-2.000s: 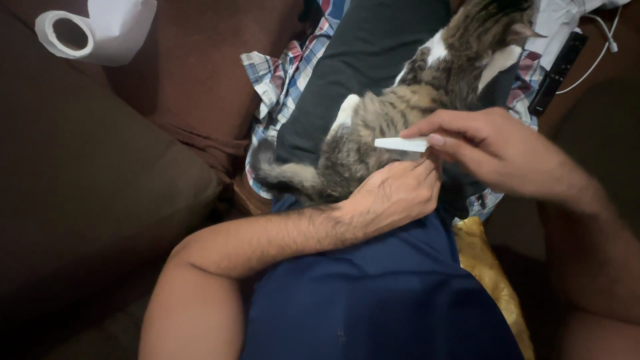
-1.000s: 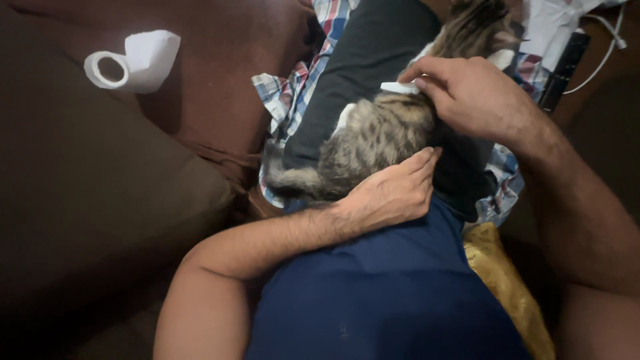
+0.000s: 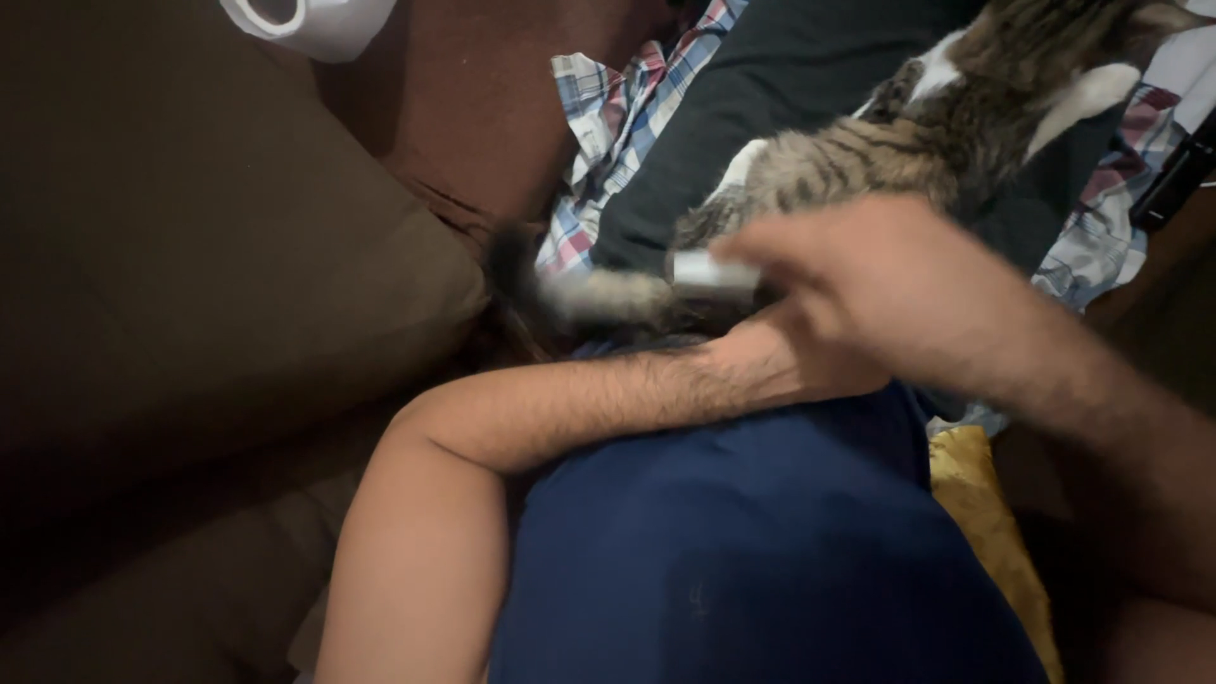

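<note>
A tabby cat with white patches (image 3: 855,161) lies stretched along a dark cloth (image 3: 703,142), its tail toward the lower left. My right hand (image 3: 855,266), blurred, grips a small flat white object (image 3: 712,271) over the cat's rear, near the base of its tail; the kind of object cannot be told, though it may be a comb. My left hand (image 3: 817,356) rests beside the cat's hindquarters, by my blue shirt. My right hand covers its fingers, so whether it holds anything is hidden.
Plaid cloth (image 3: 608,123) shows around the dark cloth. A white paper roll (image 3: 323,24) lies at upper left, near a brown cushion (image 3: 218,209). At the right edge is a black device (image 3: 1173,185), perhaps a remote; yellow fabric (image 3: 978,503) lies beside my shirt.
My right hand has moved with the white object from the cat's back down toward its tail, and now overlaps my left hand. The left forearm stays across my lap.
</note>
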